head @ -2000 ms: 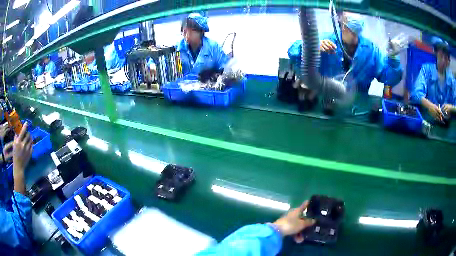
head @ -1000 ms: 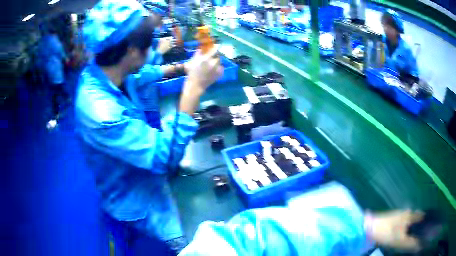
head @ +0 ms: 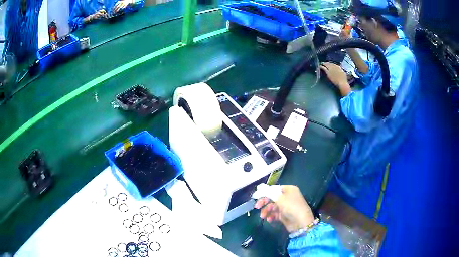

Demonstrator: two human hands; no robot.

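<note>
My right hand (head: 289, 208) is at the front of a white tape dispenser (head: 201, 150), with white rubber on its foremost fingertips and the other fingers curled. Whether it holds anything cannot be told. My left hand is out of view. Thin black sealing rings (head: 135, 228) lie loose on the white mat (head: 70, 226), with a denser cluster at the bottom edge. A blue parts bin (head: 173, 175) of black rings stands beside the dispenser. One black housing (head: 138, 100) lies on the green belt behind the bin and another black housing (head: 35, 173) lies at the left.
A person in blue (head: 377, 100) works at the right, beside a curved black hose (head: 332, 45). Labelled dark boxes (head: 292, 130) lie behind the dispenser. A large blue tray (head: 272, 27) is at the back. A brown board (head: 352, 226) is at lower right.
The view has swung from the left side to the right side of the bench. The hand seen earlier at a black housing is out of view. My right hand, dispenser, rings and bin have come into view.
</note>
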